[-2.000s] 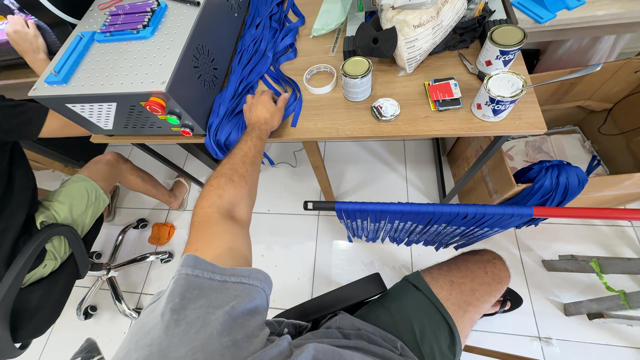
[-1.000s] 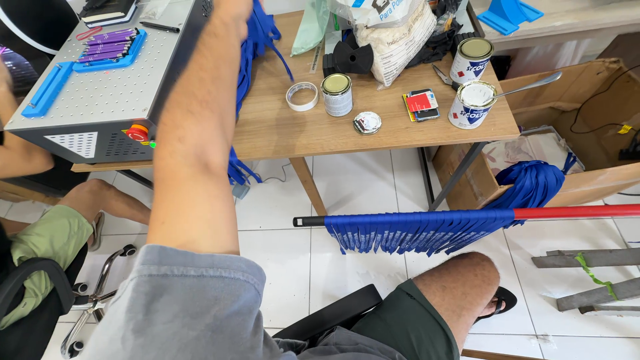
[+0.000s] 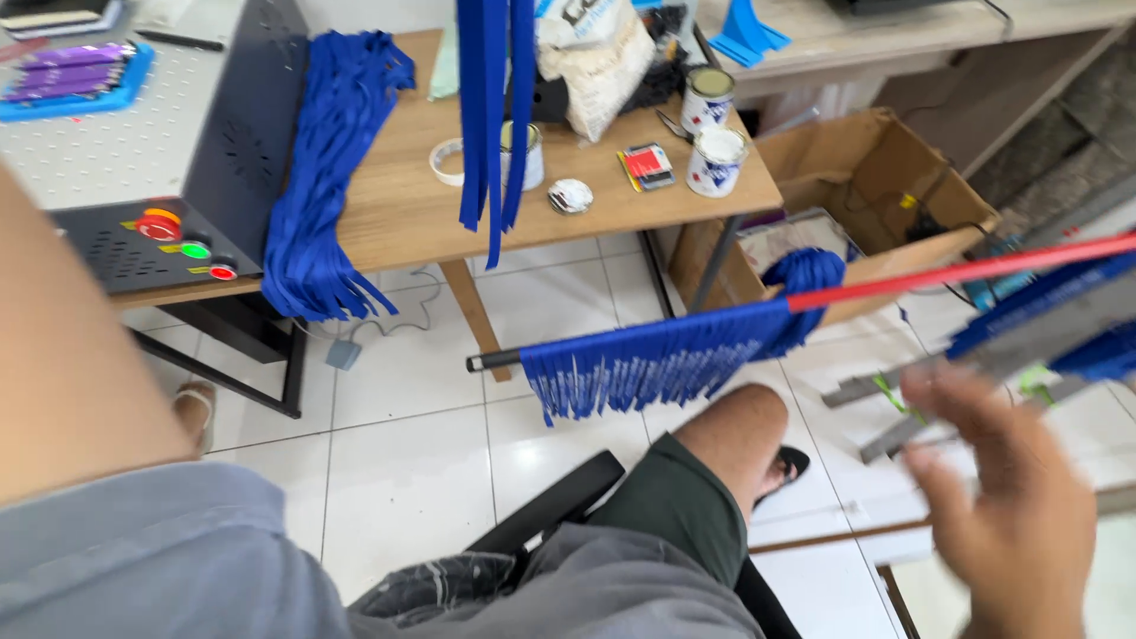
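A few blue fabric straps (image 3: pixel 493 115) hang from above the top edge, in front of the table. My left arm rises at the left and its hand is out of frame, so what it holds does not show. My right hand (image 3: pixel 1003 506), blurred, is raised at the lower right with fingers apart and nothing seen in it. A pile of blue straps (image 3: pixel 333 160) lies beside the grey machine and droops over the table edge. Many blue straps (image 3: pixel 657 364) hang side by side on a pole (image 3: pixel 932 272) with a red section and a black end.
The wooden table (image 3: pixel 390 213) bears a tape roll (image 3: pixel 446 162), paint cans (image 3: pixel 716 164) and a plastic bag (image 3: pixel 595 62). At left stands the grey machine (image 3: pixel 257 133). A cardboard box (image 3: pixel 923 240) is under the pole's far side; grey bars (image 3: pixel 887 435) lie at right.
My left hand has left the strap pile on the table and gone up out of view. Some straps now hang apart in the air. My right hand has come into view at the lower right.
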